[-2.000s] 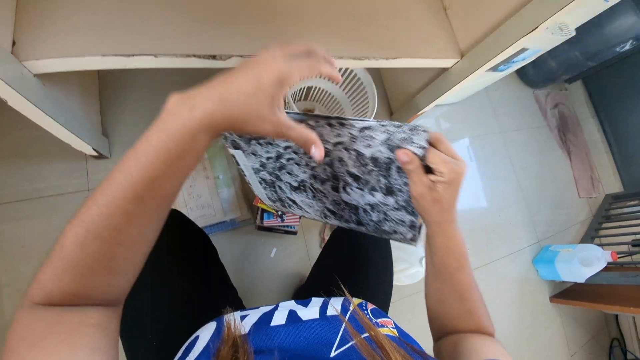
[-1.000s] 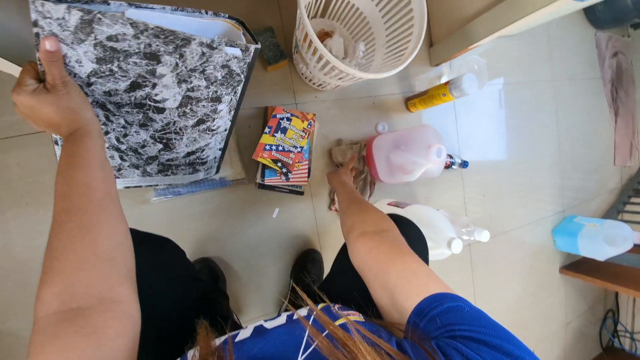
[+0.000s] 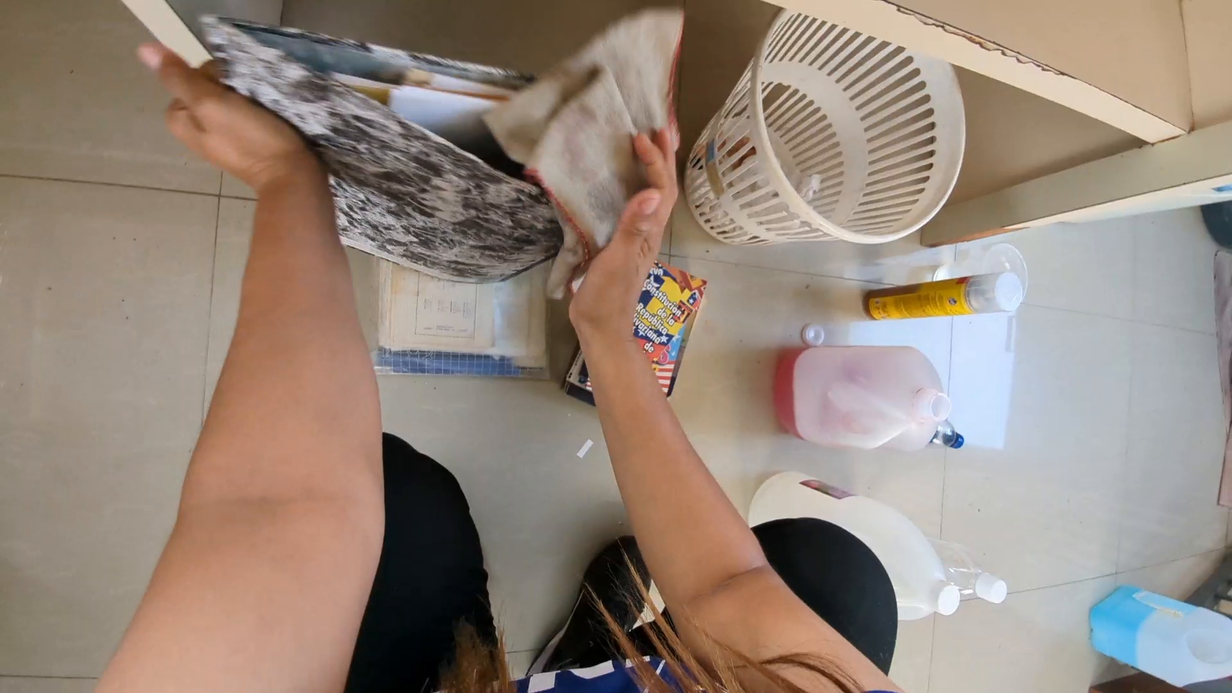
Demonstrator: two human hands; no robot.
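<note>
A black-and-white marbled binder (image 3: 414,183) with papers (image 3: 443,111) inside is tilted in front of me at the upper left. My left hand (image 3: 231,125) grips its left edge. My right hand (image 3: 626,231) holds a grayish cloth with a red edge (image 3: 587,135) against the right end of the binder. Below that hand, a small stack of colourful booklets (image 3: 674,318) lies on the tiled floor. Beside the booklets, partly under the binder, is a clear plastic folder with papers (image 3: 462,318).
A white slotted plastic basket (image 3: 828,135) stands under a wooden shelf edge (image 3: 1020,67). On the floor to the right are a yellow spray can (image 3: 924,296), a jug with pink liquid (image 3: 857,397), a white jug (image 3: 866,539) and a jug of blue liquid (image 3: 1165,635).
My right hand has lifted the cloth from the floor beside the pink jug up to the binder. The binder is now tilted differently, still in my left hand.
</note>
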